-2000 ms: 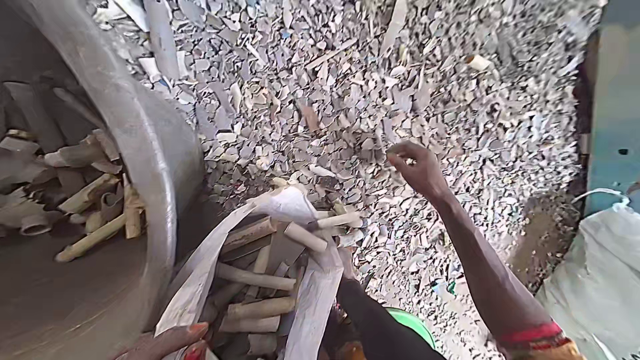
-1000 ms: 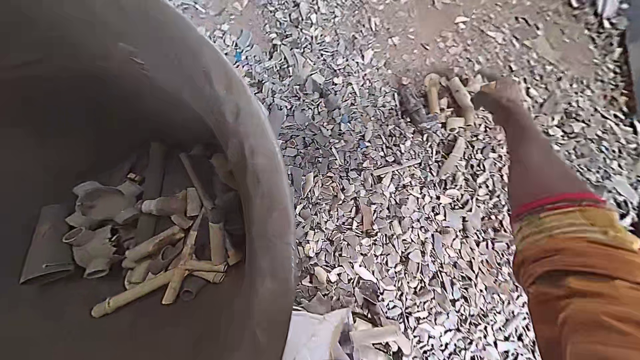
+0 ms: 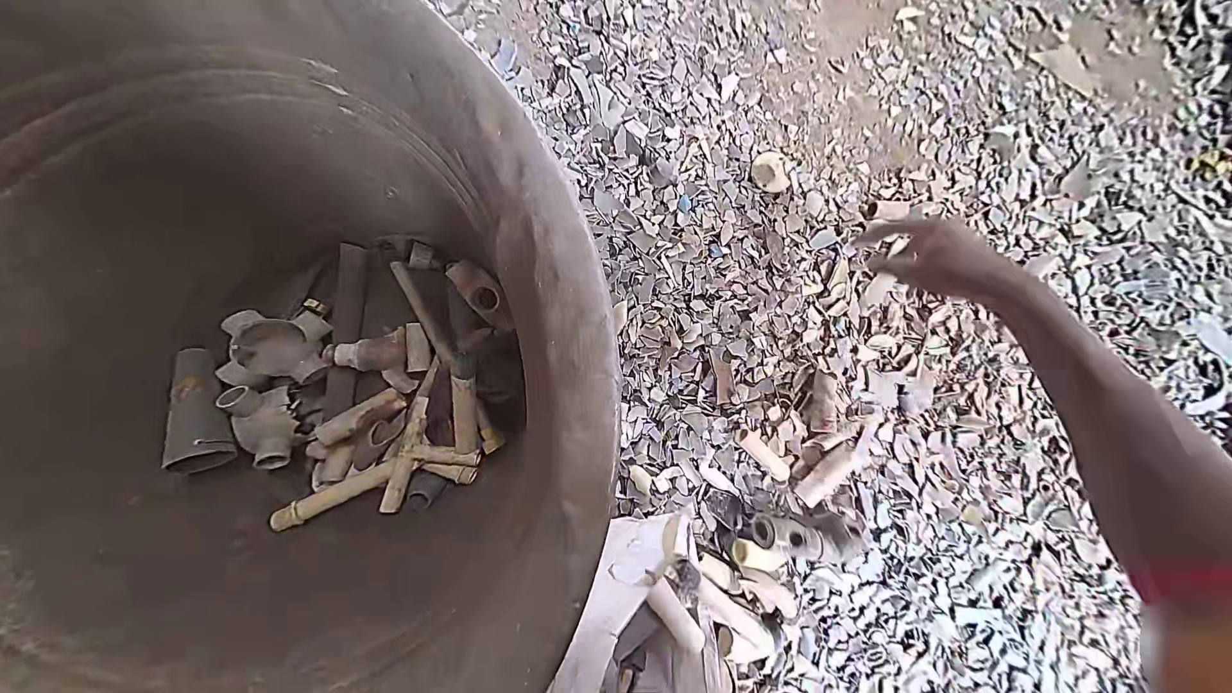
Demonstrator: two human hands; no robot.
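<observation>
My right hand (image 3: pixel 948 258), fingers apart, hovers over the scrap-covered ground at the right, next to a short pipe piece (image 3: pixel 887 209). It appears to hold nothing. My left hand is out of view. At the bottom, a white sack (image 3: pixel 616 602) stands with its mouth open, and pale pipe pieces (image 3: pixel 676 616) stick out of it. Just above the sack's pieces lies a grey pipe fitting (image 3: pixel 799 537), somewhat blurred. More short pipe pieces (image 3: pixel 763 455) lie on the scraps between the hand and the sack.
A large round tub (image 3: pixel 568 385) fills the left side. Inside it lie a wide grey pipe piece (image 3: pixel 197 414), broken branched fittings (image 3: pixel 265 428) and thin yellowish pipes (image 3: pixel 337 496). Broken plastic flakes (image 3: pixel 674 318) cover the ground on the right. A cup-like piece (image 3: pixel 770 172) lies farther up.
The view has swung toward the tub. Pipe pieces that lay by my right hand a second ago are no longer there; several now lie close to the sack. My left hand has left the view.
</observation>
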